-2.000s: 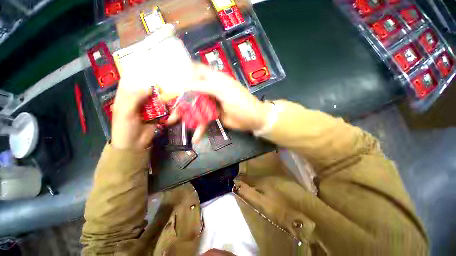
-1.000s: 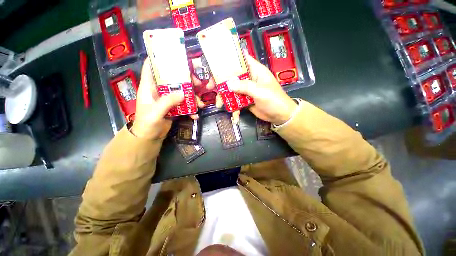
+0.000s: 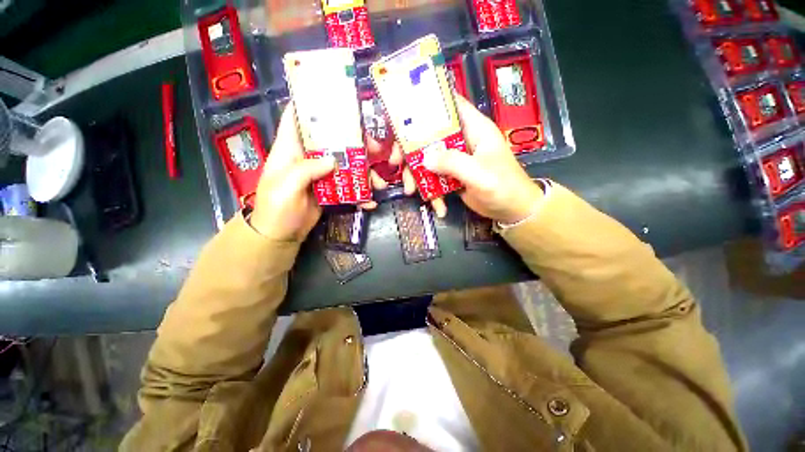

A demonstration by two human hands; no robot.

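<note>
My left hand holds a red keypad phone upright, face towards me, its screen bright white and its thumb on the keys. My right hand holds a second keypad phone, tilted to the left, its screen white with small dark-blue marks. Both phones are above the clear blister tray, which holds red phones face down and some face up. Several dark phone batteries lie along the bench edge below my hands; one is partly under another.
A side blister tray with red phone backs stands at right. At left lie a red marker pen and a black case, beside a white disc and a pale cup. The green-black bench has a near edge.
Two seconds ago my hands were blurred together over the phones. Now they are apart, each with one phone. Since one second ago, small dark-blue marks have appeared on the right phone's screen.
</note>
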